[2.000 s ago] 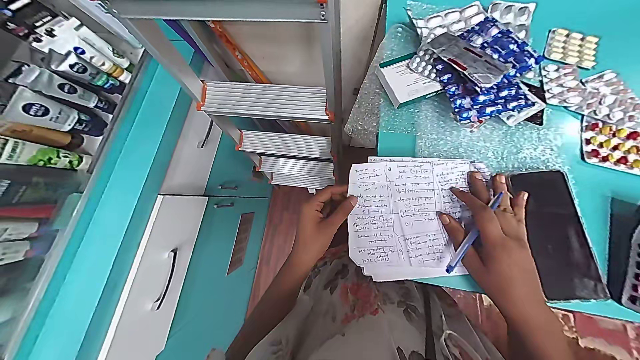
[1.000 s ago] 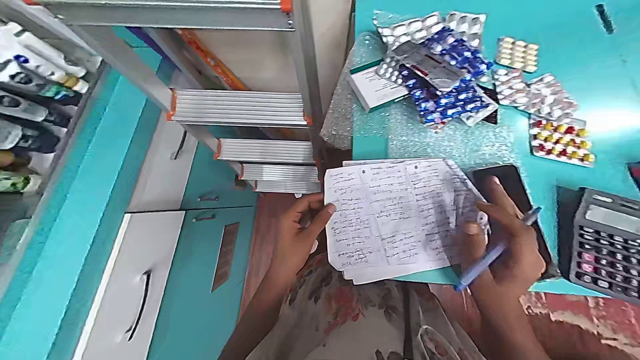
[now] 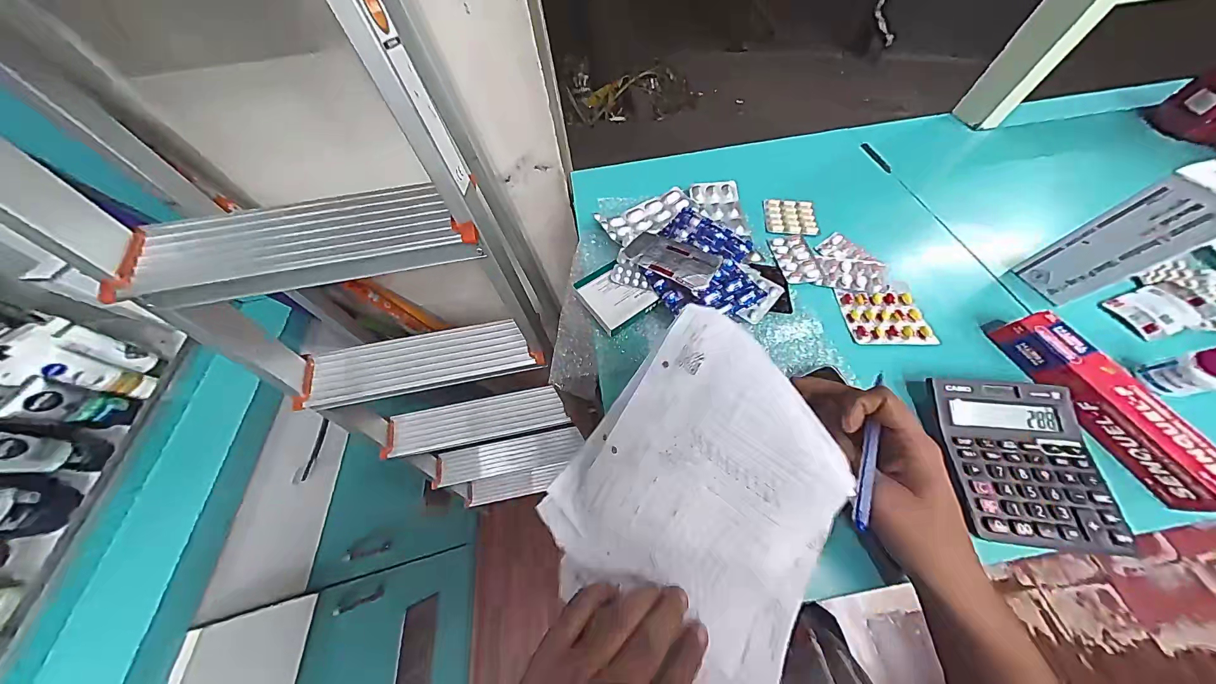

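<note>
A stack of white paper sheets (image 3: 703,475) is lifted and tilted above the near edge of the teal counter. My left hand (image 3: 622,635) lies with curled fingers at the lower edge of the sheets and touches them. A blue pen (image 3: 868,456) is held in my right hand (image 3: 898,456), its tip pointing down, beside the right edge of the paper. Faint marks show on the upper sheet, too blurred to read. Beneath my right hand and the paper, a dark phone (image 3: 828,375) is mostly hidden.
Blister packs (image 3: 712,247) and a green-and-white box (image 3: 613,296) lie on bubble wrap. Red-and-yellow capsules (image 3: 885,316) are beyond my right hand. A calculator (image 3: 1031,461) and a red carton (image 3: 1107,408) lie to the right. An aluminium stepladder (image 3: 427,361) stands left of the counter.
The sheets, earlier flat with handwriting facing up, are now raised and tilted, showing a mostly blank face. My left hand has moved from their left side to the lower edge. The view has shifted.
</note>
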